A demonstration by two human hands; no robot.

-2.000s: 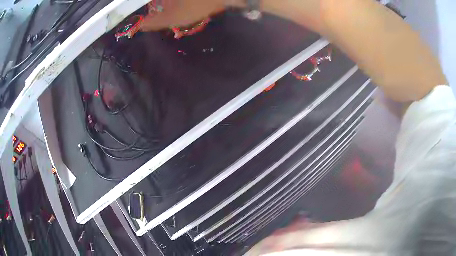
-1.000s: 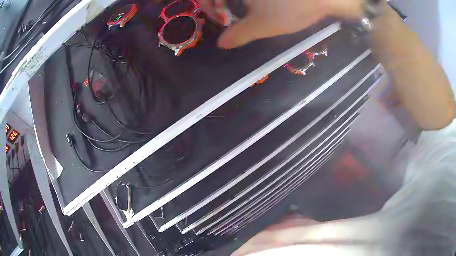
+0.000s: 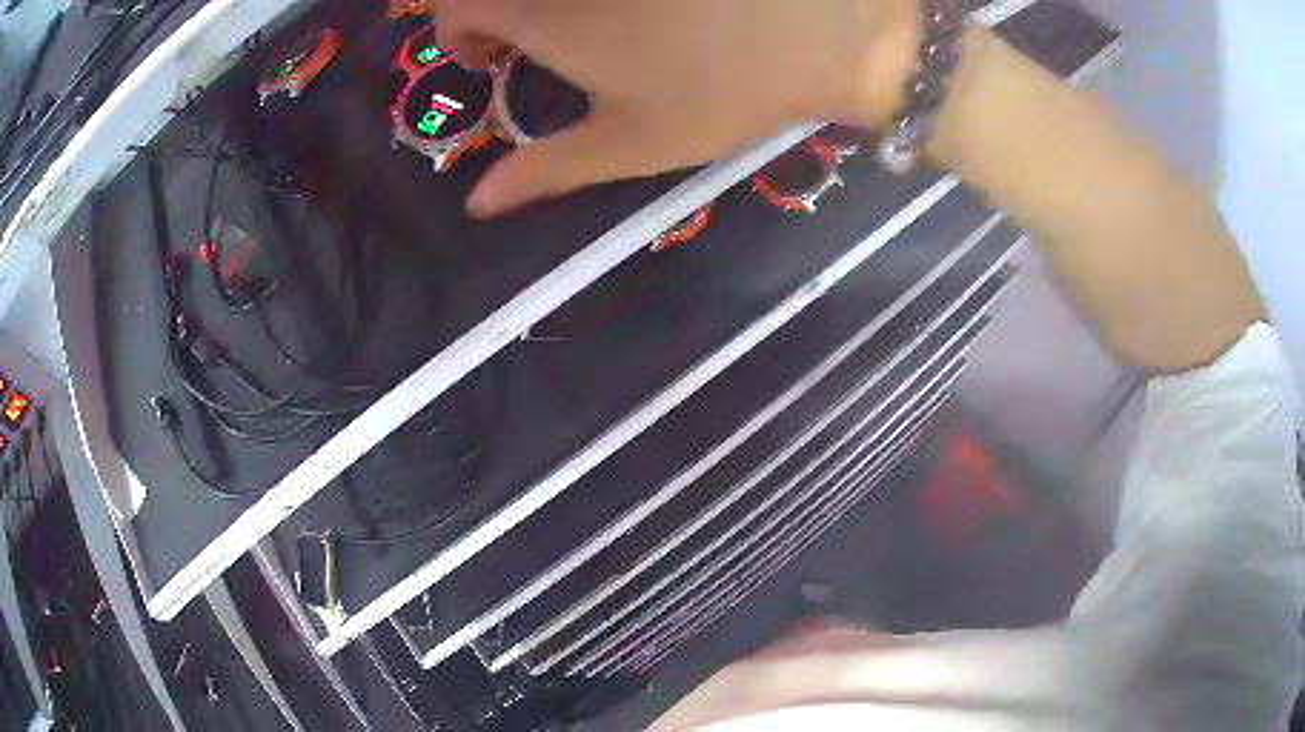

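My right hand (image 3: pixel 673 86), bare with a dark bead bracelet, reaches over the top shelf from the right, fingers pointing left and thumb apart below. A round watch with a dark face (image 3: pixel 544 100) lies partly hidden between thumb and fingers; whether it is gripped is unclear. Beside it is a watch with lit red and green marks (image 3: pixel 444 109), and another lit one (image 3: pixel 422 55) is just above, near the fingertips. A tilted orange-rimmed watch (image 3: pixel 299 65) is farther left. My left hand is not in view.
Black cables (image 3: pixel 236 379) lie looped on the shelf's left part. A white shelf edge (image 3: pixel 429 379) runs diagonally, with closely stacked shelves below. More orange-rimmed watches (image 3: pixel 797 175) show on the level below. Red digit displays (image 3: pixel 13 408) are far left. A white sleeve (image 3: pixel 1195 486) fills the right side.
My right hand has moved left and down over the shelf. The watch beside its thumb now shows next to the others. A dark watch face now shows lit marks. The view has shifted slightly.
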